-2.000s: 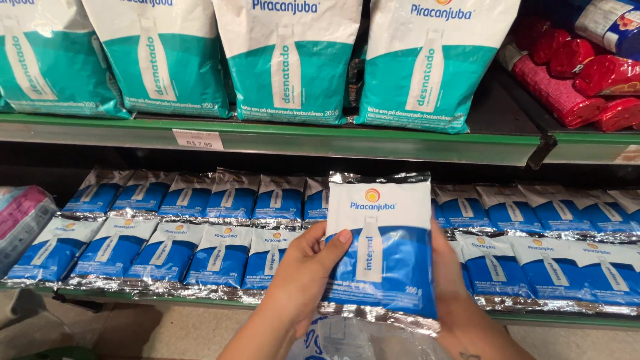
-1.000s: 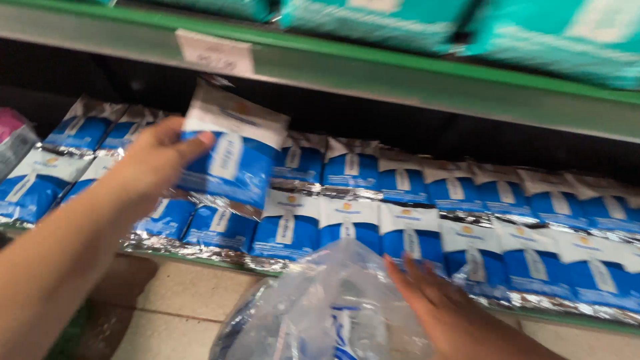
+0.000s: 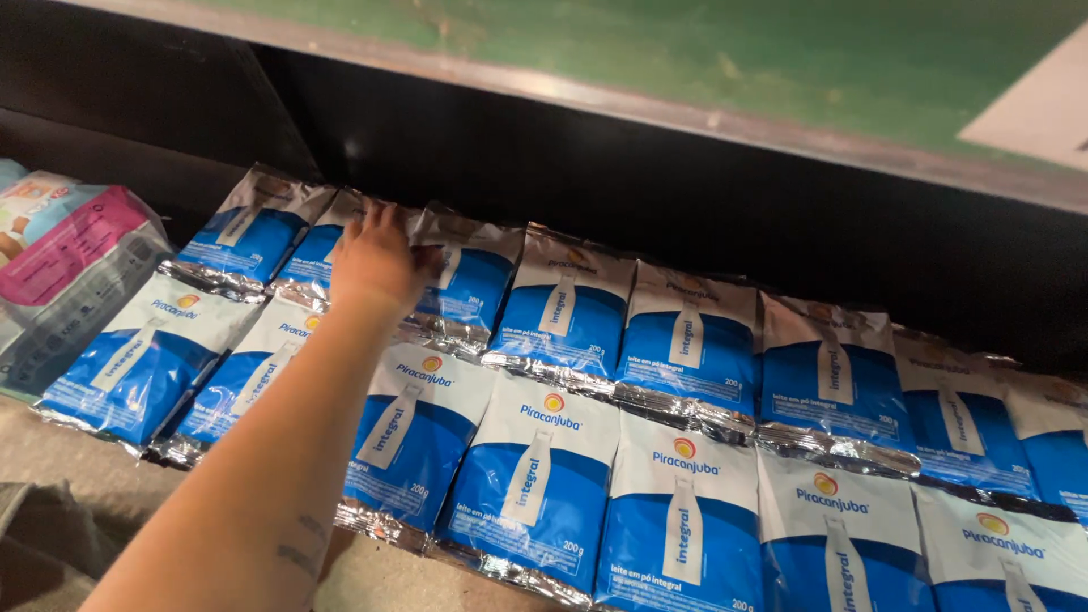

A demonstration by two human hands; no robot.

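My left hand (image 3: 378,259) reaches in from the lower left, palm down, over the back row of blue and white foil packets of powdered milk. Its fingers lie over the upper part of one packet (image 3: 314,246). The thumb is at the left side of the neighbouring packet (image 3: 476,276); the palm hides the gap between the two. No packet is seen lifted. In the front row, my forearm crosses in front of a packet (image 3: 255,365), and another (image 3: 531,484) lies to its right. My right hand is out of view.
The green edge of the upper shelf (image 3: 595,68) runs low above the packets. A plastic-wrapped pack with a pink band (image 3: 76,246) stands at the left end of the row. Pale floor (image 3: 425,586) shows below the shelf, with crumpled cloth (image 3: 51,535) at the lower left.
The packet that both hands held, then my left hand alone, is no longer held up. My left hand is now down on the back row. My right hand and the clear plastic bag have left view.
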